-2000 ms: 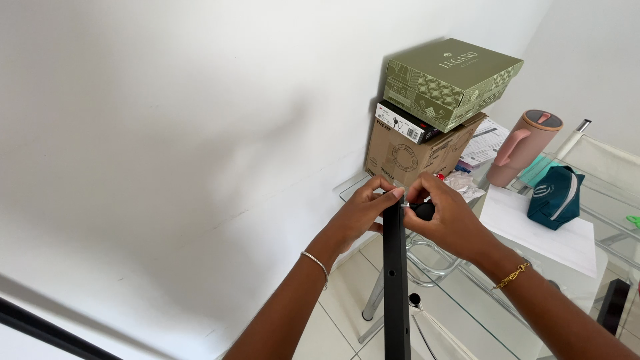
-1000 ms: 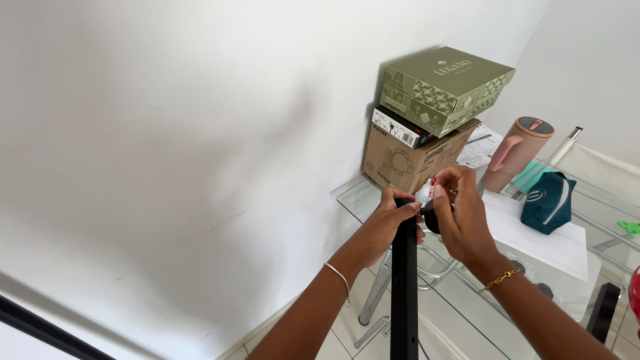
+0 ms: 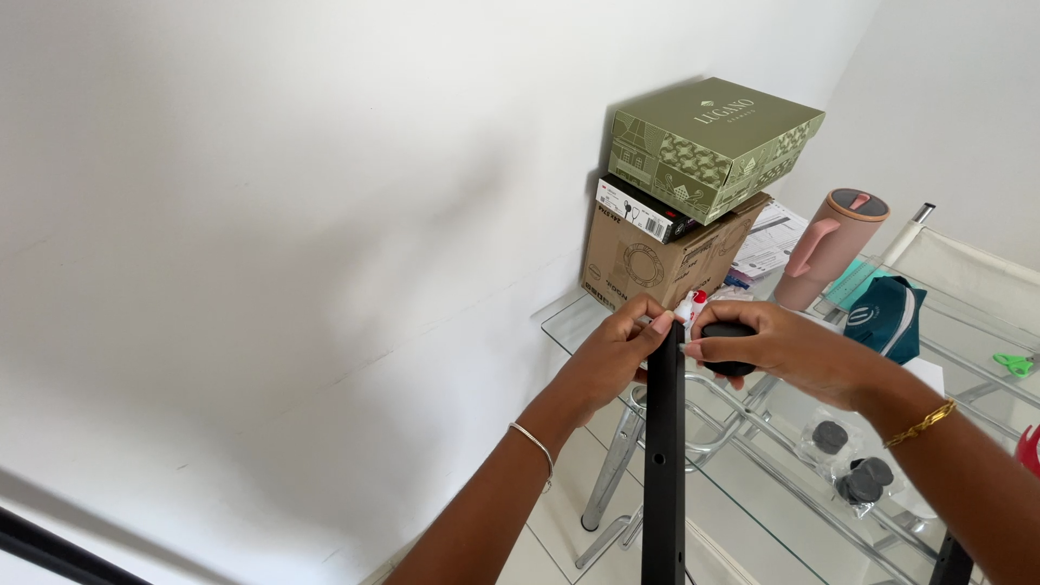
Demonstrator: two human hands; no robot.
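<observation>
A black metal bar (image 3: 665,455) with holes runs up from the bottom edge, its far end between my hands. My left hand (image 3: 611,357) pinches that end from the left, thumb on top. My right hand (image 3: 764,345) holds a round black disc-shaped piece (image 3: 729,348) just right of the bar's end, its fingertips touching or nearly touching the bar. Whether a smaller part lies between those fingertips cannot be told. Directly behind the hands is a small white bottle with a red cap (image 3: 697,298).
A glass table (image 3: 569,318) with metal legs bears stacked boxes (image 3: 715,146), a pink tumbler (image 3: 829,248), a teal pouch (image 3: 881,317), green-handled scissors (image 3: 1013,364) and bagged black discs (image 3: 863,479). A white wall (image 3: 284,244) stands close on the left.
My right hand has turned and come lower beside the bar's end, with the round black piece now in plainer view. My left hand stays at the bar's end.
</observation>
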